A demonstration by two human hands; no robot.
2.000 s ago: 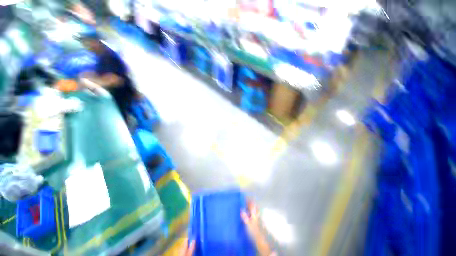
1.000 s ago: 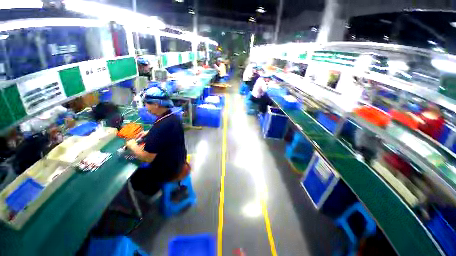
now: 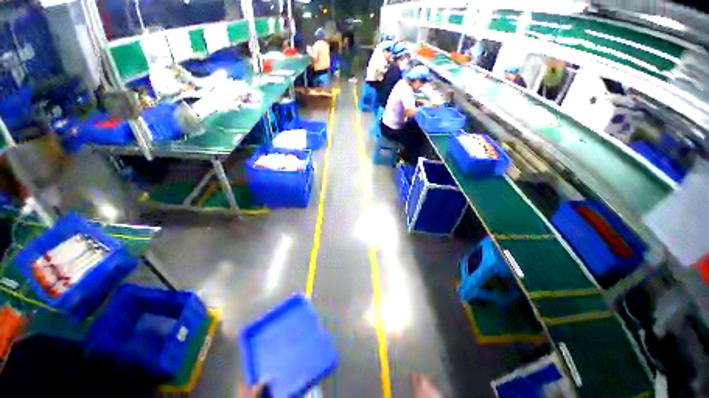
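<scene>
A blue shallow tray (image 3: 288,347) shows at the bottom centre, tilted, and looks empty. My left hand (image 3: 255,390) is at its lower left edge, cut off by the picture's bottom, with fingers on the tray rim. My right hand (image 3: 426,386) is a small blurred patch at the bottom edge, apart from the tray; its fingers cannot be made out.
An aisle with yellow lines (image 3: 317,241) runs ahead. On the left are an empty blue bin (image 3: 148,330), a bin of pale workpieces (image 3: 70,264) and filled bins (image 3: 281,180). On the right are a green bench (image 3: 536,249), a blue stool (image 3: 486,272) and seated coworkers (image 3: 403,105).
The view has moved forward along the aisle, past the seated coworker on the left. The tray shows higher and more fully, now tilted. My left hand has come into view.
</scene>
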